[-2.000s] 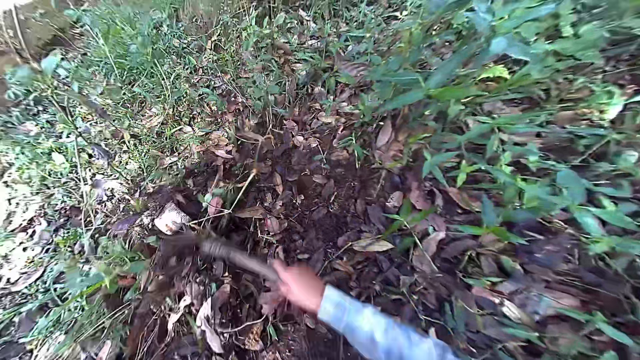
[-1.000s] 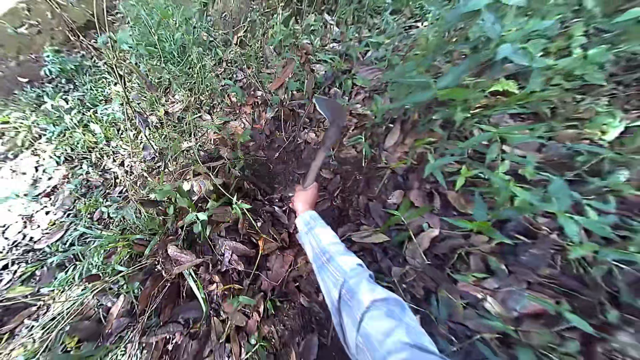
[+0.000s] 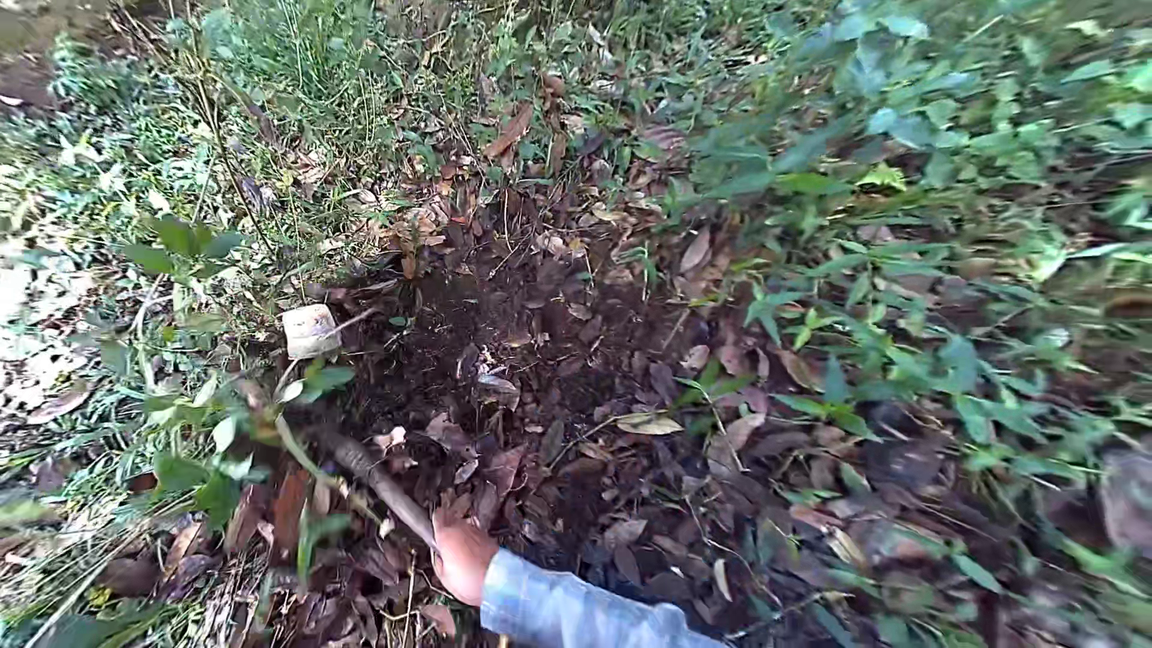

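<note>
My right hand, in a pale blue checked sleeve, is closed around the wooden handle of a curved-bladed tool at the lower middle. The handle slants up and left, and its far end is blurred among leaves and dark soil, so the blade cannot be made out. Just beyond that end, a leafy green stem crosses the ground at the left. A pale, block-shaped piece, perhaps a cut stump or a stone, lies above it. My left hand is out of view.
Dry brown leaves cover dark soil in the middle. Dense green plants grow along the right side, with grass and thin bare stems at the upper left. A greyish rounded thing shows at the right edge.
My right hand has come down from the middle, and the tool has swung from pointing up to pointing left. The pale block, hidden a second ago, shows again.
</note>
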